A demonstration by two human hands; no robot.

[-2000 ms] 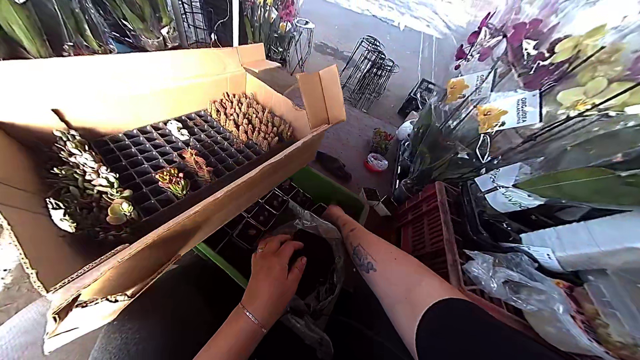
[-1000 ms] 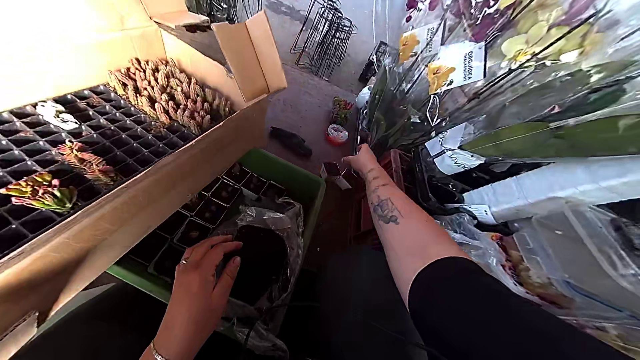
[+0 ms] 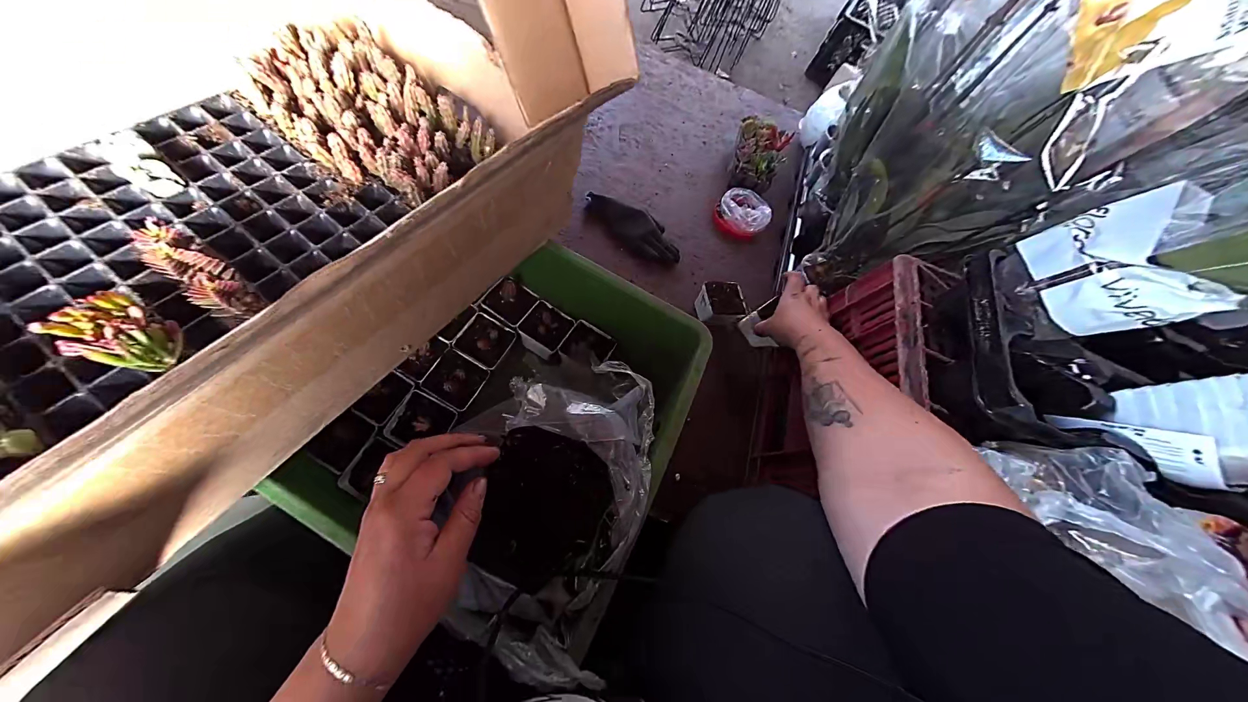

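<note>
My left hand, with a ring and a bracelet, is over the left edge of a clear plastic bag of dark soil, fingers apart and holding nothing visible. The bag lies in a green plastic crate beside several small square pots of soil. Stretched forward and right, my right hand has its fingers on a small square pot beside the red crate. Just left of it stands another small pot of soil.
A cardboard box at the left holds a black cell tray with succulents. On the floor are a black glove, a red tub and a potted succulent. Wrapped flowers and a red crate stand right.
My right hand has moved from the green crate out to the small pots at the right. My left hand stays by the soil bag. The view has shifted closer to the crate.
</note>
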